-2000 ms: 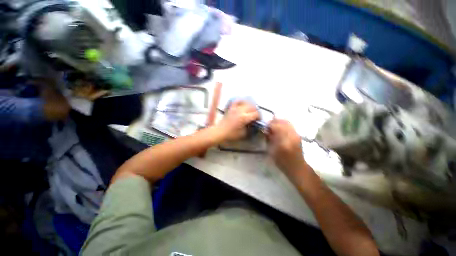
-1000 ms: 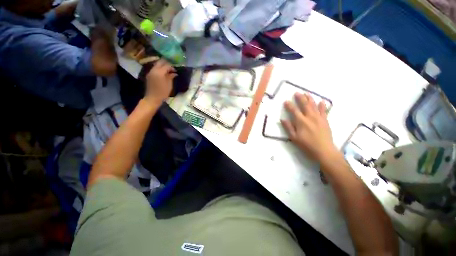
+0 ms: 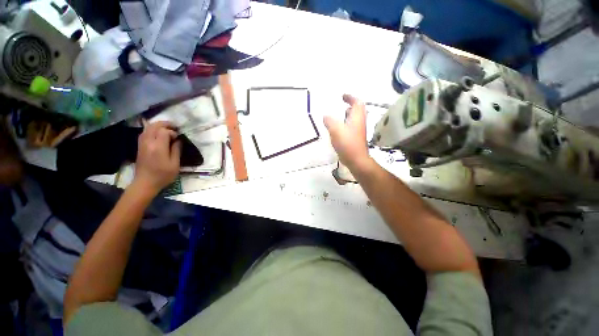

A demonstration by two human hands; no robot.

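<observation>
My left hand [image 3: 157, 152] holds a black fabric piece [image 3: 190, 152] over the left part of the clear template, beside the black pile [image 3: 98, 151]. My right hand [image 3: 349, 131] is open, fingers apart, just left of the sewing machine head [image 3: 420, 121]; it holds nothing visible. The template's dark slot outlines [image 3: 279, 88] lie on the white table between my hands. A reddish-brown strip [image 3: 234, 134] lies left of them. The needle area is partly hidden behind the machine head.
Grey-blue cut pieces [image 3: 172, 33] are heaped at the upper left, near a green-capped bottle [image 3: 79, 105]. A grey translucent template [image 3: 427, 62] stands behind the machine. Another machine [image 3: 33, 56] is at far left. The white table's [image 3: 295, 190] front edge faces me.
The view has swung right. My left hand has brought a black piece from the pile onto the left template part. My right hand has moved off the outlined template area toward the machine.
</observation>
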